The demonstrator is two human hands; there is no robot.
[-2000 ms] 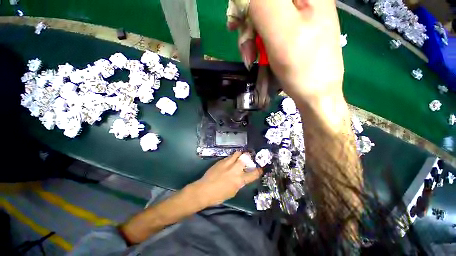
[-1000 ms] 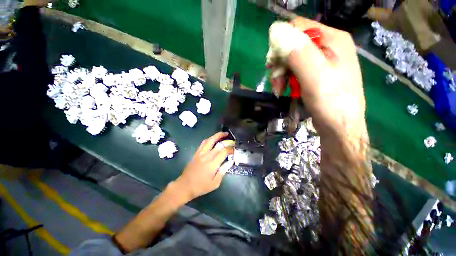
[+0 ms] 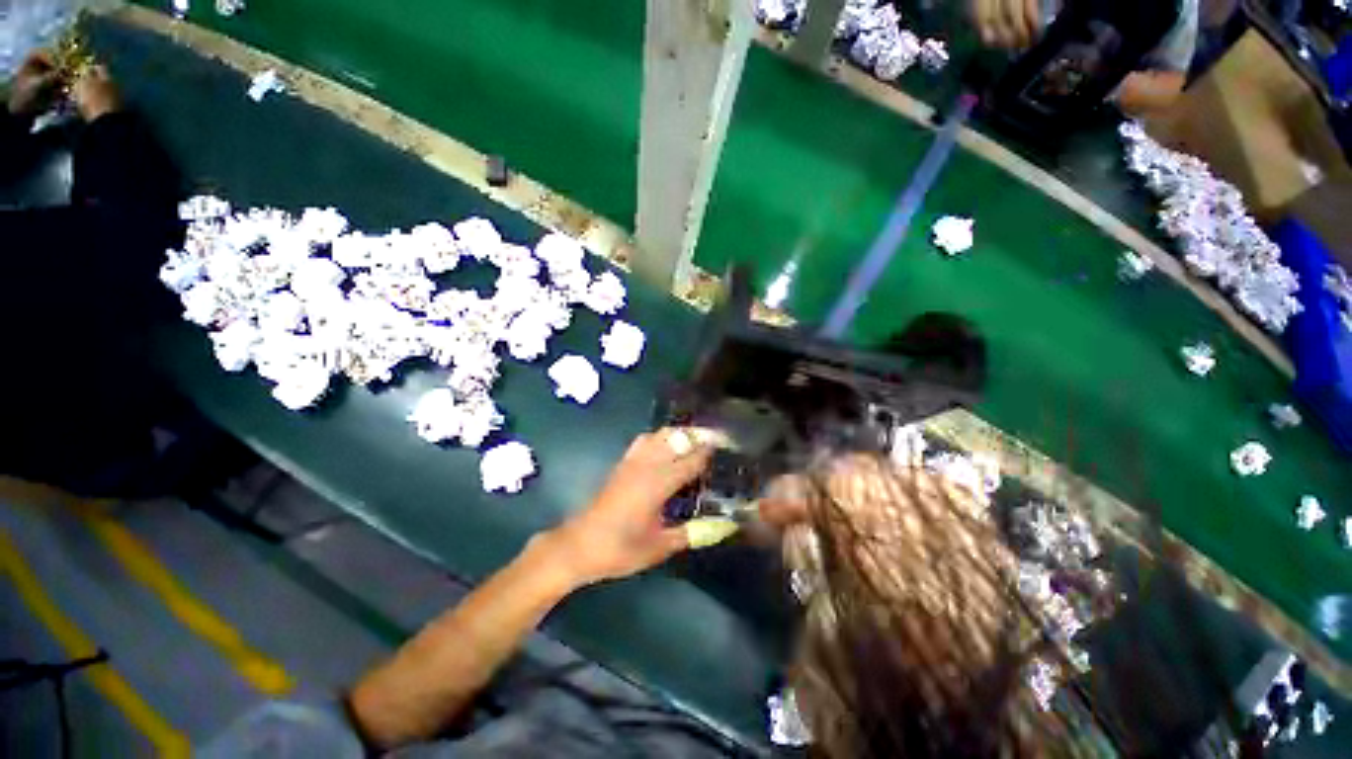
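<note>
The black hand press [image 3: 808, 371] stands on the dark green bench in front of me, blurred. My left hand [image 3: 638, 512] is at the left side of the press base, its thumb and fingers apart, with pale yellowish covers on the fingertips. Whether it holds a part is not clear. My right hand [image 3: 860, 512] is low over the front right of the press, blurred and largely hidden by its own wrist and forearm, so its grip cannot be seen. White plastic inserts [image 3: 371, 304] lie heaped left of the press, and more inserts [image 3: 1060, 541] lie to its right, partly behind my arm.
A bright green conveyor belt [image 3: 830, 193] runs behind the bench, with a pale metal post [image 3: 682, 141] before it. Scattered inserts, a blue bin [image 3: 1324, 319], a cardboard box [image 3: 1246, 126] and another person's hands are across it. A white strip [image 3: 1265, 682] lies at lower right.
My right hand has come down from the red handle to the front of the press. My left hand has moved from the press's front right to its left side. The view has shifted.
</note>
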